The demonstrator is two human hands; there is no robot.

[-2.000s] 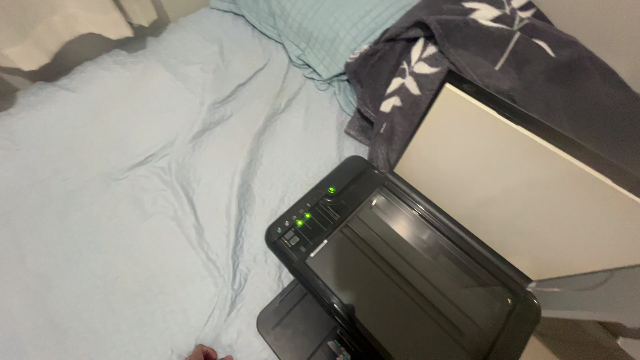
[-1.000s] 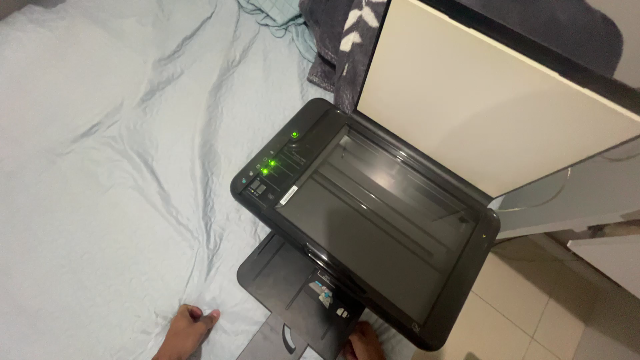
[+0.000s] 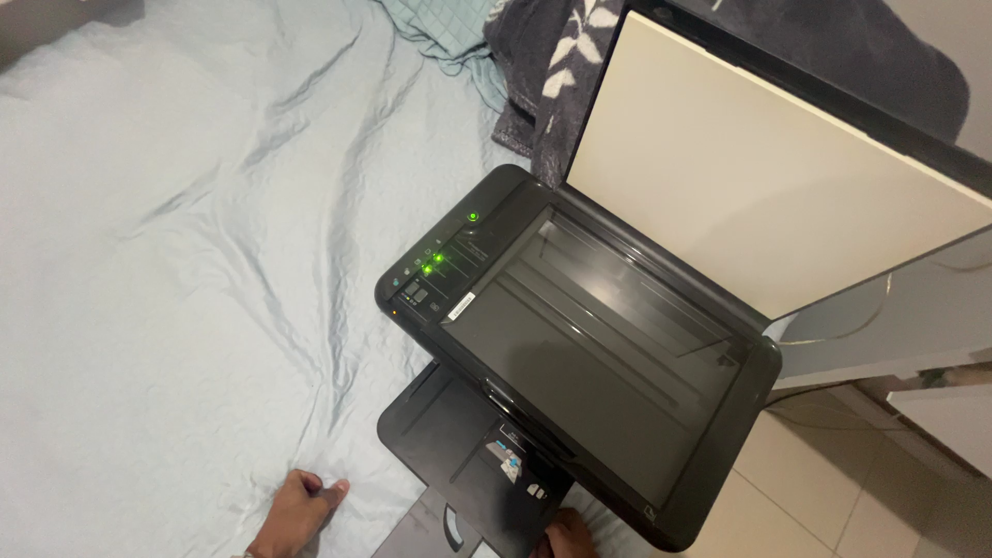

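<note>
A black flatbed printer-scanner stands on the bed, its lid raised and its glass bare. Green lights glow on its control panel. The output tray juts out at the front, with a grey extension at its end. My left hand rests on the bedsheet left of the tray, fingers curled; no object shows in it. At the tray's right edge is my right hand, partly hidden by the tray and cut off by the frame, so its grip is unclear.
A pale blue bedsheet with wrinkles covers the bed. Behind the printer lie a teal quilted cloth and a dark blanket with white leaves. White furniture, a thin cable and floor tiles are at the right.
My left hand, barely in view at the bottom edge two seconds ago, now shows more fully. My right hand has come into view by the tray. The view has shifted.
</note>
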